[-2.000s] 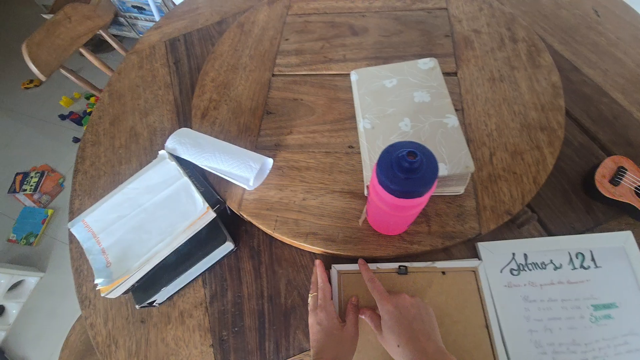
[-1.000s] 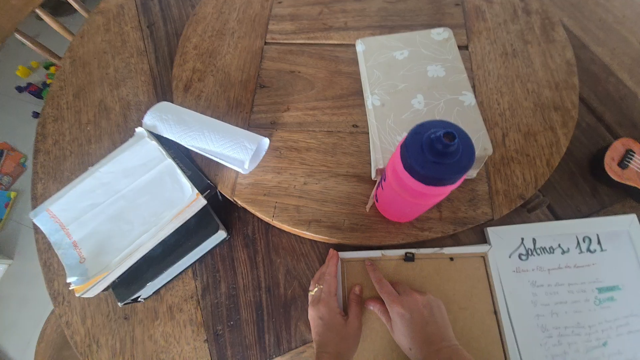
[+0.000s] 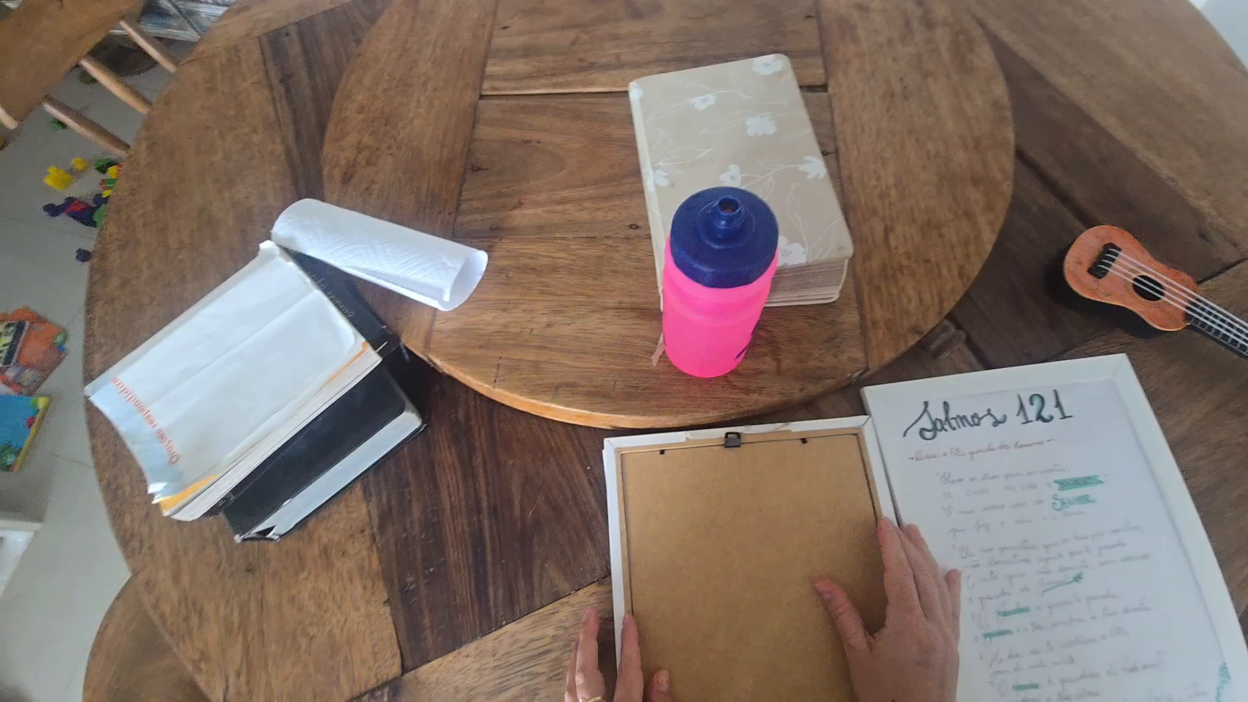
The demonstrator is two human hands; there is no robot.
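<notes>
A white picture frame [image 3: 746,565] lies face down near the table's front edge, its brown backing board and small black hanger showing. My left hand [image 3: 614,663], partly cut off by the view's bottom edge, touches the frame's left side with its fingers. My right hand [image 3: 899,614] rests on the frame's right side, thumb on the backing and fingers over the border. To the right lies a second white frame [image 3: 1058,526], face up, with a handwritten sheet in it. Neither hand is plainly closed around anything.
A pink bottle with a blue lid [image 3: 720,292] stands before a floral-covered book [image 3: 736,156] on the raised round tabletop [image 3: 546,322]. At left lie a paper roll [image 3: 380,252] and stacked books [image 3: 244,390]. A toy guitar [image 3: 1146,283] lies at right, a wooden chair [image 3: 97,78] beyond.
My right hand has moved from the middle of the backing board to the frame's right edge. My left hand has slid down the left side from near the top corner.
</notes>
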